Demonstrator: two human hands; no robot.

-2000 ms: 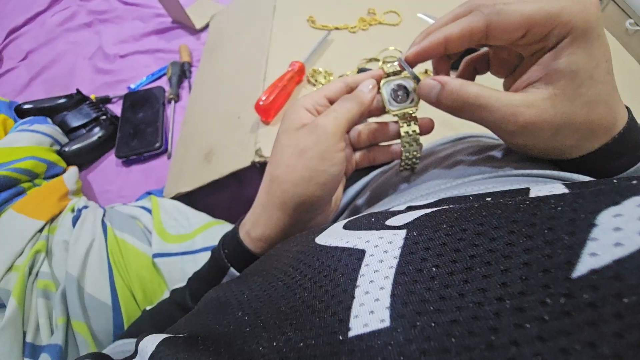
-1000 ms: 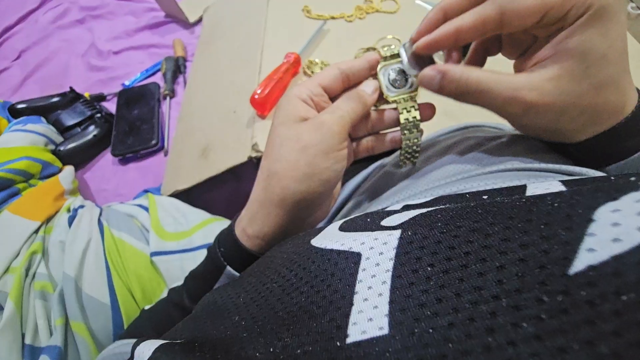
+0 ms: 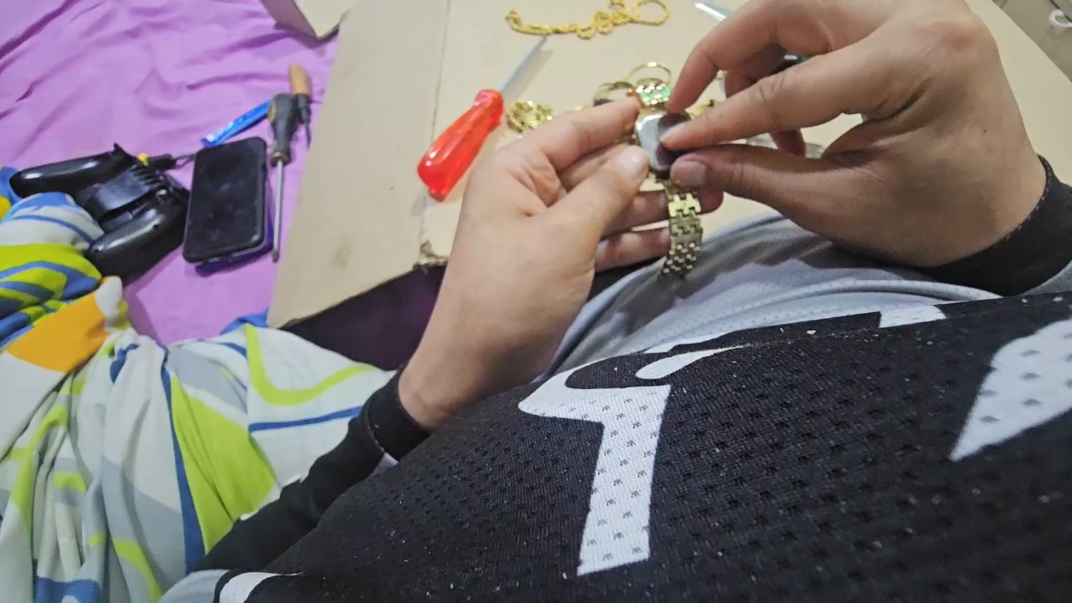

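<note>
My left hand [image 3: 544, 209] holds a gold-coloured wristwatch by its case, between thumb and fingers. The watch's metal link bracelet [image 3: 684, 226] hangs down past my left fingertips. My right hand [image 3: 846, 126] pinches a small grey metal watch case back [image 3: 662, 144] between thumb and fingers and holds it against the open back of the watch. The inside of the watch is hidden behind it. Just beyond the watch, gold-coloured jewellery [image 3: 651, 88] lies on the cardboard. A screwdriver with a red translucent handle [image 3: 462, 144] lies to the left of the watch.
A cardboard sheet [image 3: 368, 159] lies under the jewellery. Above is a gold-coloured chain [image 3: 578, 25]. On the purple cloth at left are a black game controller [image 3: 126, 205], a smartphone [image 3: 226, 201], a dark-handled screwdriver [image 3: 283, 126] and a blue tool [image 3: 236, 124]. A patterned blanket [image 3: 126, 435] lies nearer.
My right hand has brought the grey case back over the watch, whose inner works showed in the earlier frames. My left hand keeps hold of the watch.
</note>
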